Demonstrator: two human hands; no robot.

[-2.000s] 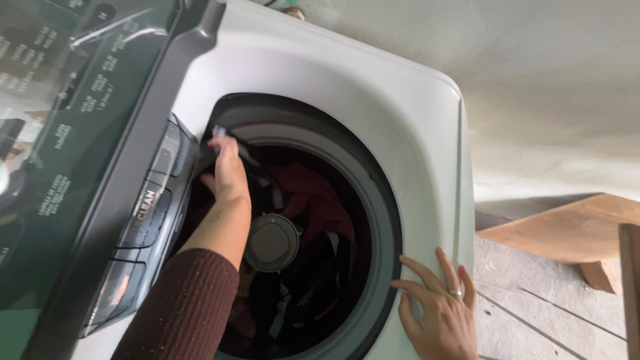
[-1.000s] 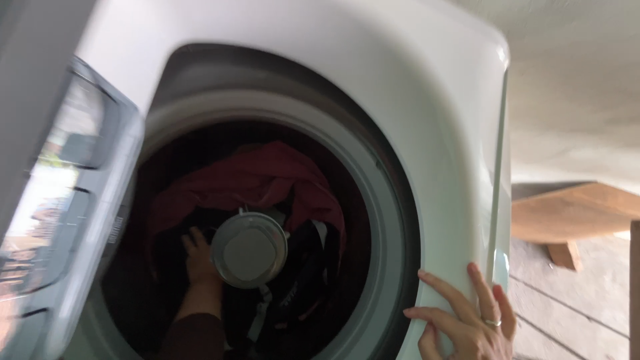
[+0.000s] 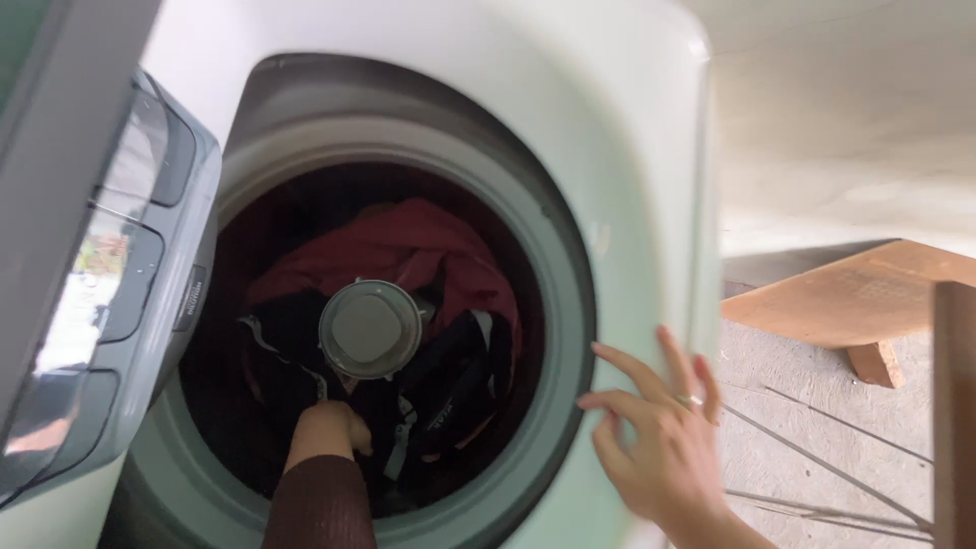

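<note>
My left hand (image 3: 329, 428), below a dark ribbed sleeve, is down inside the drum of a top-loading washing machine, just below the round cap of the agitator (image 3: 370, 329). Its fingers are curled at a black garment with a pale trim (image 3: 284, 354); whether they grip the cloth is hard to tell. A red garment (image 3: 381, 248) lies behind the agitator, and another black garment with a strap (image 3: 457, 374) is to its right. My right hand (image 3: 662, 435), with a ring on one finger, rests fingers spread on the white top by the opening's rim (image 3: 591, 305).
The machine's raised lid (image 3: 61, 152) and dispenser compartments (image 3: 133, 282) stand along the left. Beyond the machine on the right are a wooden board (image 3: 854, 293) on a block, an upright wooden piece (image 3: 955, 412), thin rods on the concrete floor, and a pale wall.
My left hand was at the opening's upper left edge, then reached into the drum left of the agitator, and is now below it. My right hand stays by the rim. The view has moved closer.
</note>
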